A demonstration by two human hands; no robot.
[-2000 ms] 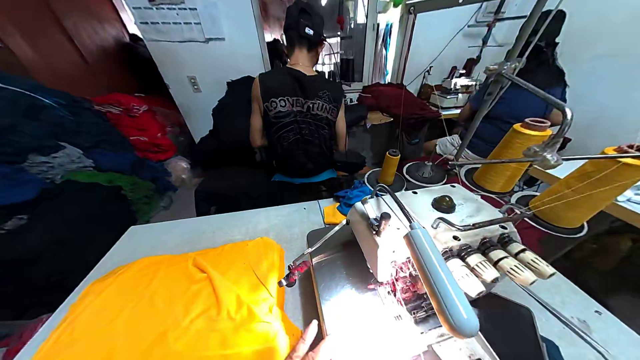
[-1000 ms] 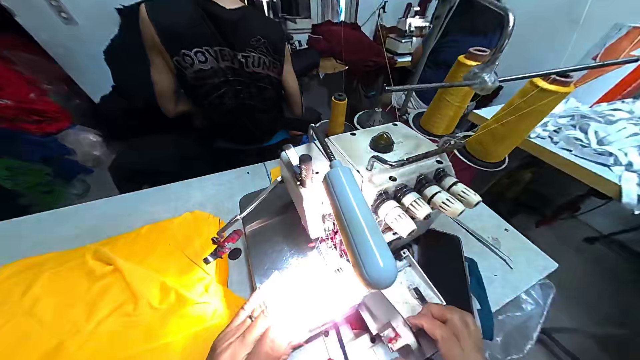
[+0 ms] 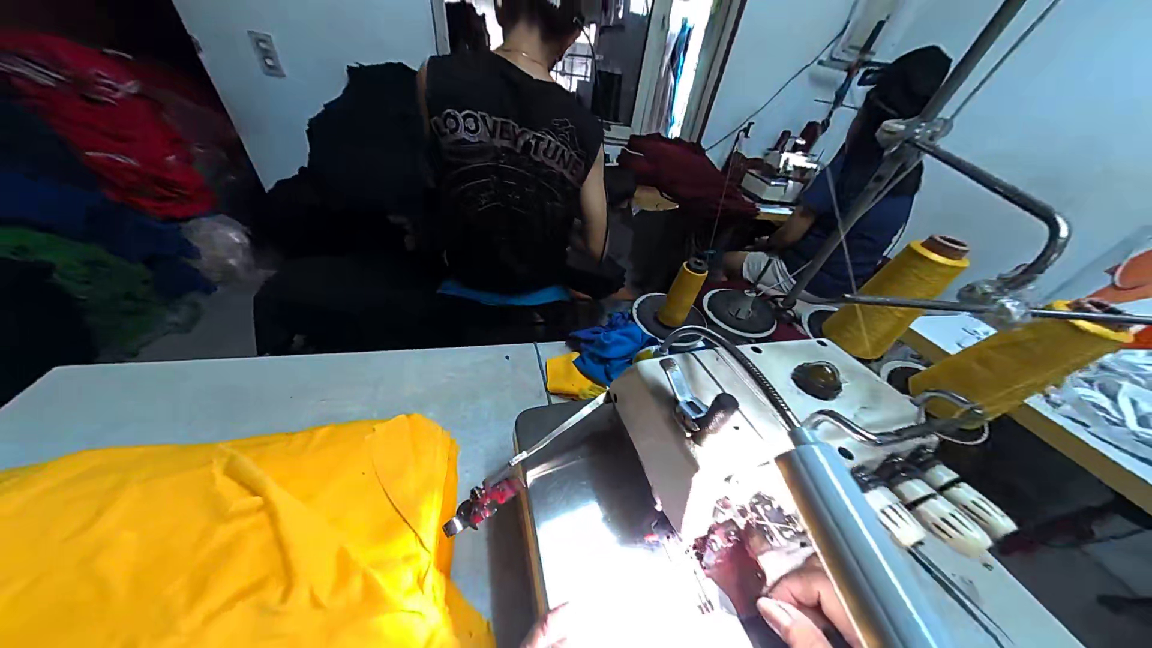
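Note:
An overlock sewing machine (image 3: 720, 405) stands on the table with a grey tubular lamp (image 3: 864, 540) across its front. My right hand (image 3: 801, 603) is at the lower front of the machine, its fingers by the lit looper area, partly behind the lamp; whether it holds anything cannot be made out. Only a sliver of my left hand (image 3: 551, 625) shows at the bottom edge by the metal bed plate (image 3: 576, 504), washed out by glare. Yellow fabric (image 3: 225, 540) lies folded on the table to the left. A thin arm with a red-wrapped end (image 3: 486, 504) reaches over the table beside it.
Yellow thread cones (image 3: 900, 297) stand behind the machine under a metal thread stand (image 3: 1044, 207). Blue cloth (image 3: 612, 346) and a yellow scrap (image 3: 571, 378) lie at the table's back edge (image 3: 270, 360). Two people sit beyond, one in a black top (image 3: 513, 171). Heaped garments (image 3: 108, 135) are at left.
My right hand has moved from the machine's right front to the looper area beneath the lamp. My left hand shows less than one second ago. The view has swung noticeably.

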